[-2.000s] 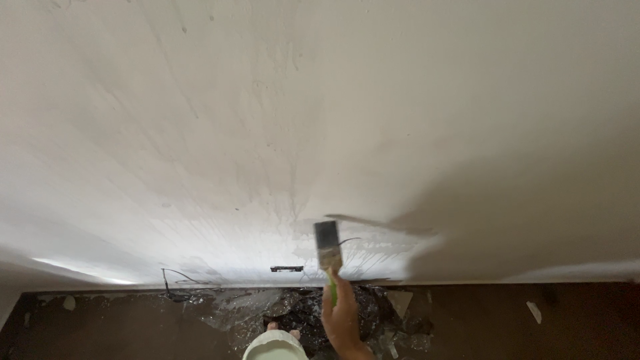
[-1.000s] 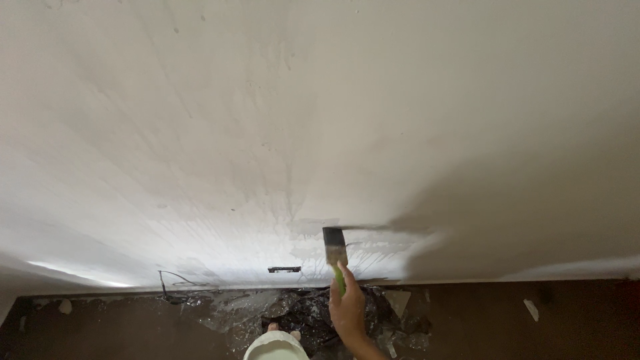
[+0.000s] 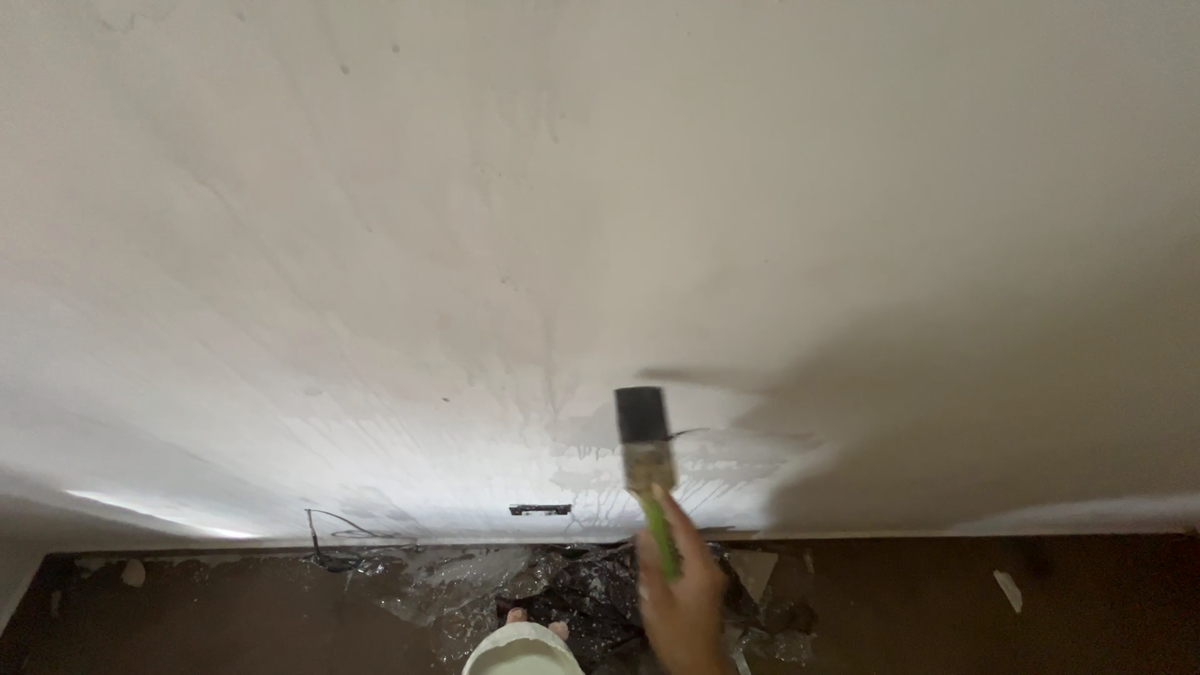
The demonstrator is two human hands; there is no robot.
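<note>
My right hand (image 3: pixel 682 600) grips the green handle of a paintbrush (image 3: pixel 647 441), its dark bristles pointing up the pale wall (image 3: pixel 600 234). Whether the bristles touch the wall cannot be told. Wet patches and drips show on the wall around the brush, and the hand's shadow falls to the right. At the bottom edge a white bucket (image 3: pixel 525 652) with pale liquid in it is partly in view. Two bits of skin show just beyond its rim; whether they are toes or fingers is unclear. My left hand is not plainly seen.
Crumpled clear and dark plastic sheeting (image 3: pixel 600 591) lies on the brown floor (image 3: pixel 234 609) along the wall's foot. A dark wall slot (image 3: pixel 540 510) sits low in the wall, with a thin black cable (image 3: pixel 314 544) to its left. Pale scraps (image 3: pixel 1009 592) lie on the floor.
The brush has stayed in the same low part of the wall, in my right hand throughout. The wet patch beside the bristles shows a little more to the left than two seconds ago.
</note>
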